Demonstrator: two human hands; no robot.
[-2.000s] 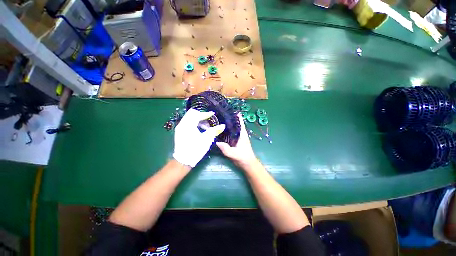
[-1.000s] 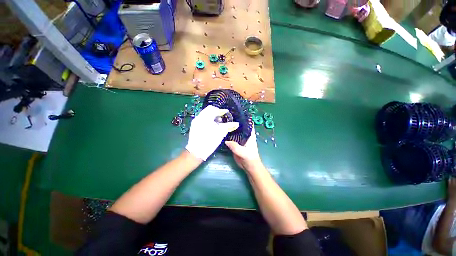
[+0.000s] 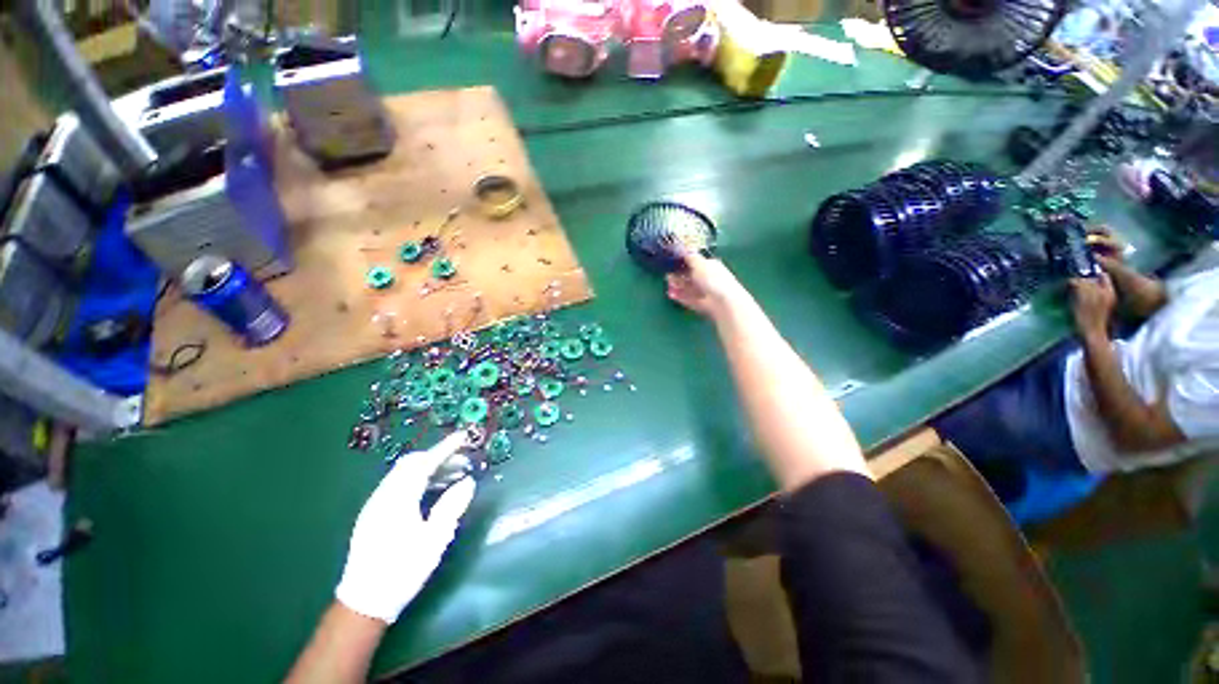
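Observation:
My right hand (image 3: 698,283), bare, holds a black round fan grille (image 3: 666,233) by its near edge, over the green bench at the middle. My left hand (image 3: 408,524), in a white glove, is at the near edge of a pile of green ring circuit boards (image 3: 475,410) with thin wires. Its thumb and fingers are curved towards each other beside the boards; whether they grip a part cannot be told.
Stacked black grilles (image 3: 898,225) lie at right, beside a coworker (image 3: 1136,388). A tan pegboard (image 3: 321,287) carries a blue can (image 3: 237,301), a tape roll (image 3: 499,198), several green rings and grey boxes. Pink housings (image 3: 622,34) stand at the far edge.
My hands have parted. My right hand has moved right and forward with the grille. My left hand has left the grille and is lower left, by the boards. The view has swung right.

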